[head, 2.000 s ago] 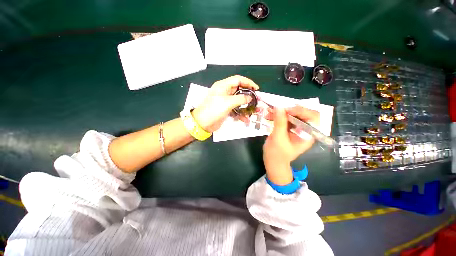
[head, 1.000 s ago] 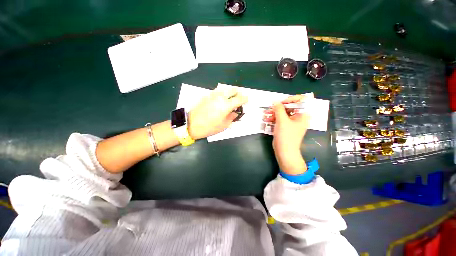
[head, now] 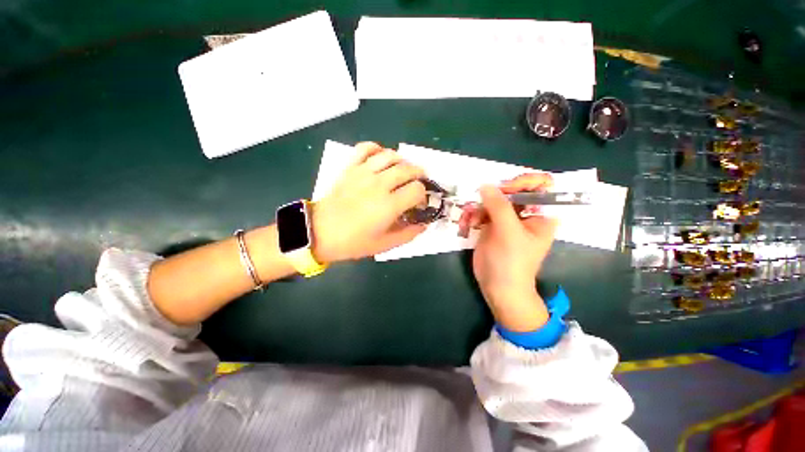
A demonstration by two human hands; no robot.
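Observation:
My left hand [head: 366,205] holds a black, shiny round housing [head: 429,205] over the white sheets [head: 578,212], its opening tilted toward my right hand. The fingers cover part of the housing. My right hand [head: 512,234] holds slim, pale tweezers [head: 552,199] like a pen, nearly level. Their tip is at the housing's right side. A small pale piece shows there; whether the tweezers grip it I cannot tell.
Two round housings [head: 548,115] [head: 608,118] stand beyond my right hand. A long white sheet [head: 477,57] and a white rounded card [head: 269,84] lie farther back. A clear blister tray [head: 662,177] with gold parts is at right. Another small dark item [head: 750,46] is at upper right.
My left hand has turned palm-down, then tilted the housing toward my right hand. The tweezers have swung to nearly level, and their tip has come back to the housing.

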